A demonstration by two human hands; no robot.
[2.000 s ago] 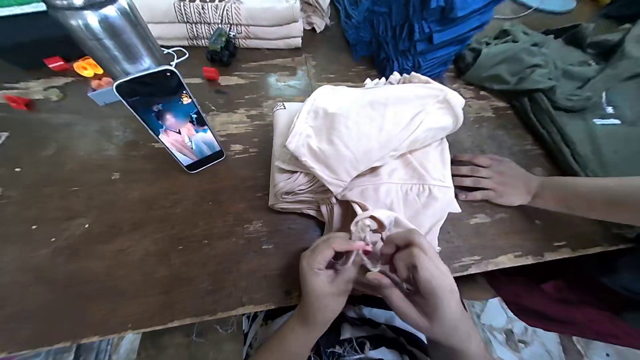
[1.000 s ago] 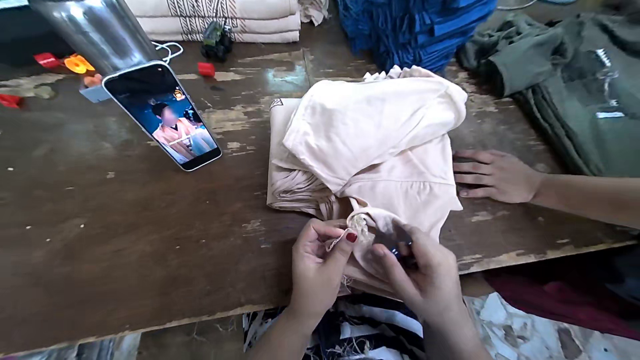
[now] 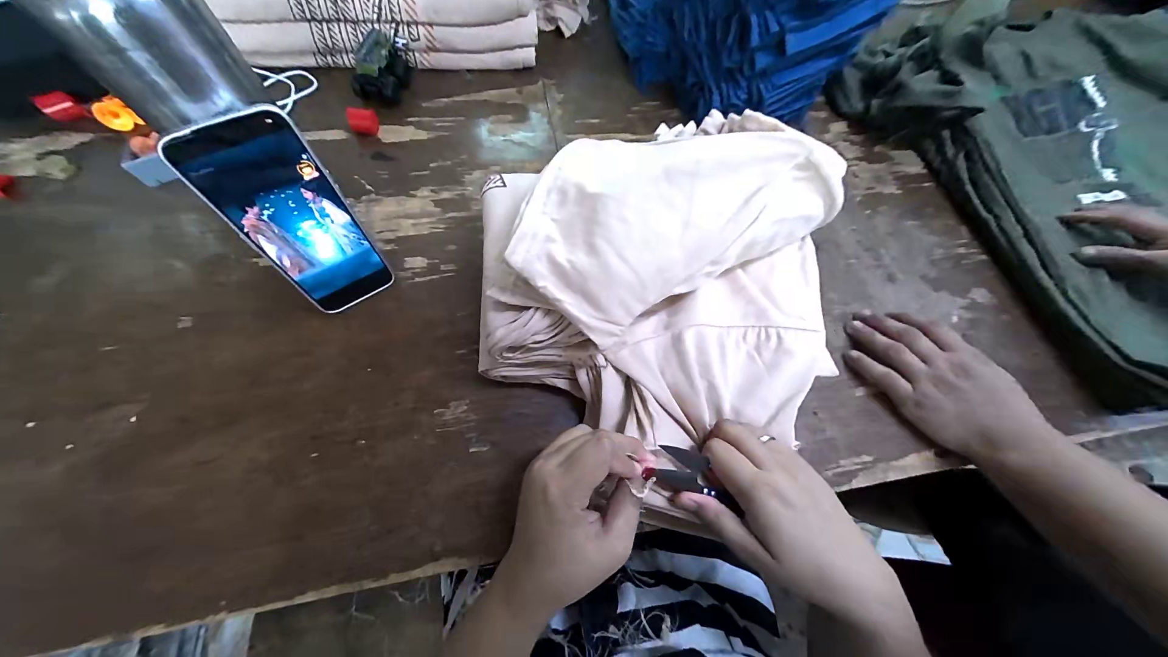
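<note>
A cream fabric garment (image 3: 675,228) lies on top of a folded stack of cream cloth (image 3: 525,351) at the table's front edge. My left hand (image 3: 584,493) pinches a small piece of its edge between thumb and fingers. In my right hand (image 3: 766,502) is a small pair of dark-bladed thread snips (image 3: 680,474), blades parted and pointing left at the pinched cloth. The snips' handle is mostly hidden by my fingers.
Another person's hand (image 3: 940,379) rests on the table (image 3: 274,438) to the right; more fingers touch dark green garments (image 3: 1077,182). A smartphone (image 3: 278,210) leans on a metal container (image 3: 155,55). Blue fabric (image 3: 748,46) and folded cream cloths (image 3: 383,36) lie behind.
The snips' blades now show beside my left fingers, where they were hardly visible before. Another person's fingers have appeared on the green garments. The phone's picture has changed.
</note>
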